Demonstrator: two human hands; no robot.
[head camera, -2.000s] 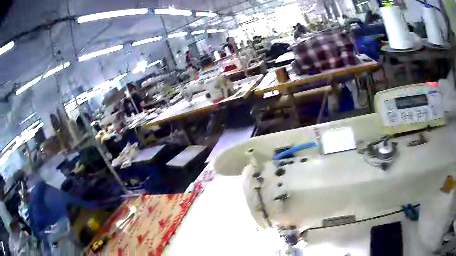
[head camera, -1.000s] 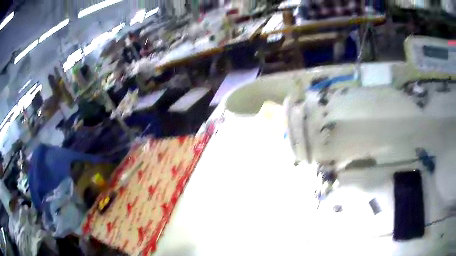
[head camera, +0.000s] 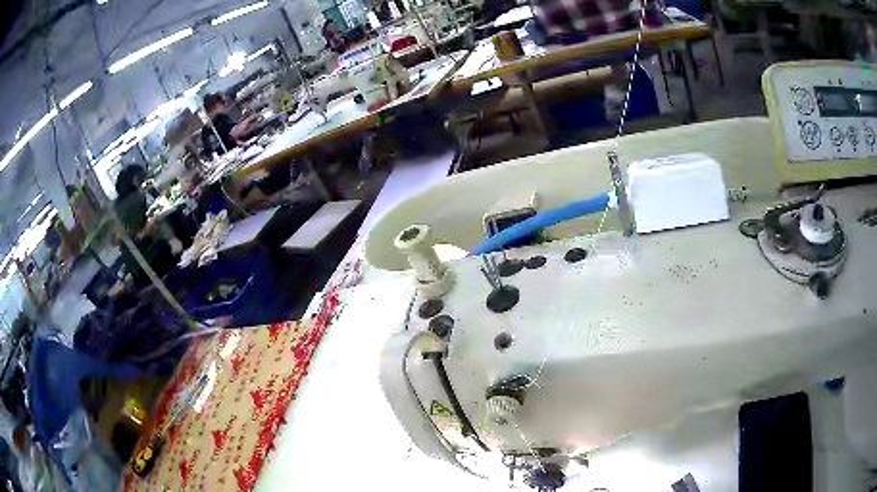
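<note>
The off-white sewing machine head (head camera: 635, 317) fills the right and middle of the view. A bright blue tube (head camera: 543, 221) runs across its top to a white box (head camera: 678, 192). A cream post (head camera: 423, 259) stands at its left end. A small ribbed knob (head camera: 501, 404) sits on its front, with thin thread near it. The needle area (head camera: 544, 473) is at the bottom edge, partly cut off and glaring. A dark rectangle (head camera: 774, 442) lies right of it. Neither of my hands is in the picture. Fabric cannot be told apart on the washed-out white table (head camera: 337, 413).
Cardboard with red prints (head camera: 236, 408) extends the table at left, with a small yellow-and-black item (head camera: 144, 456) at its edge. The control panel (head camera: 827, 120) is at upper right. Behind are other sewing tables (head camera: 317, 135), a person in a plaid top (head camera: 587, 17) and other people.
The view has shifted and come closer to the machine head. The head now looks larger, and its post, knob and thread show more clearly. No hand appears in any frame.
</note>
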